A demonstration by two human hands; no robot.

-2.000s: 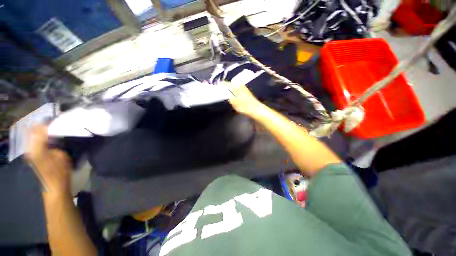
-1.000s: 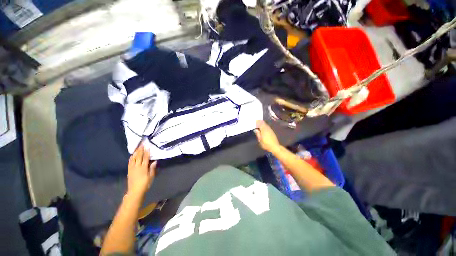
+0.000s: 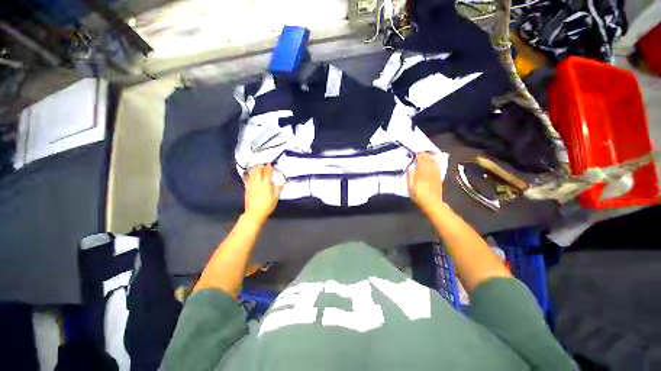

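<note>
A black-and-white garment piece [image 3: 341, 119] lies spread on the dark grey padded table [image 3: 196, 243], partly over a long dark padded board [image 3: 199, 170]. Its white lower band with dark lines runs between my hands. My left hand [image 3: 261, 190] is on the band's left end and my right hand [image 3: 426, 180] on its right end, both gripping the cloth, fingertips partly hidden. The steam iron [image 3: 478, 187], with curved rim and tan handle, stands on the table right of my right hand, touched by neither hand.
A wrapped hose [image 3: 533, 101] comes down at right to the iron. More dark and white cloth [image 3: 453, 80] lies behind it. A blue block [image 3: 290, 49] stands behind the garment. A red basket [image 3: 605, 130] is at right, a blue basket [image 3: 533, 272] below the edge. Black-and-white pieces [image 3: 116, 290] hang lower left.
The garment was lifted and blurred, then laid down. Since the last earlier frame its white band has been straightened across the board. Both hands now hold it at about the same height.
</note>
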